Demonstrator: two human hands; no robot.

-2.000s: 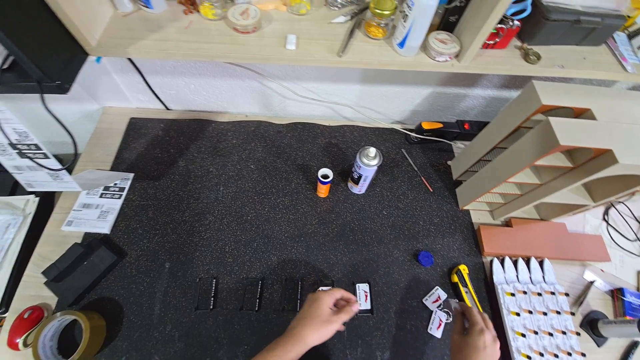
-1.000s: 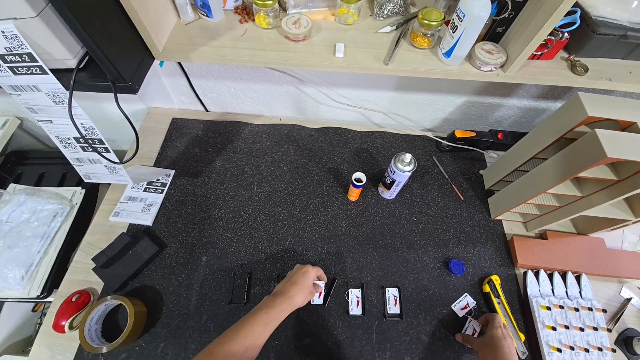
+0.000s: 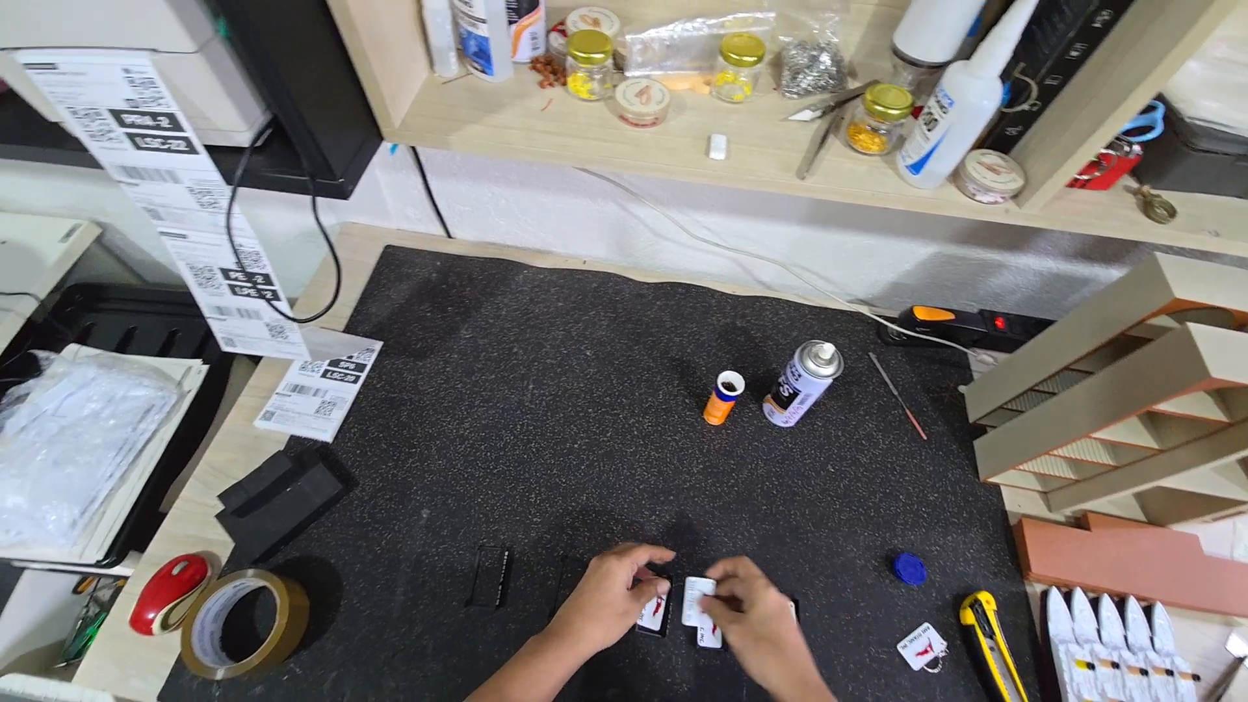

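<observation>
My left hand (image 3: pixel 614 595) is at a small black frame holding a white tag (image 3: pixel 654 610) with a red mark; whether its fingers grip anything is hidden. In my right hand (image 3: pixel 746 609), between thumb and fingers, is a white tag (image 3: pixel 698 601), held above another white tag (image 3: pixel 710 636). A further frame, partly covered by my right hand, stands to its right. An empty-looking black frame (image 3: pixel 489 576) lies left of my hands. One white tag with a ring (image 3: pixel 921 647) lies to the right on the black mat (image 3: pixel 546 390).
A spray can (image 3: pixel 802 383), an orange tube (image 3: pixel 724 398), a blue cap (image 3: pixel 910 568) and a thin file (image 3: pixel 898 396) stand or lie on the mat. A yellow utility knife (image 3: pixel 993 647) is at right. Packing tape (image 3: pixel 244 624) and a red mouse (image 3: pixel 169 594) are at left.
My right hand has moved left from the loose tags beside the knife and now holds a white tag. The camera's view has shifted.
</observation>
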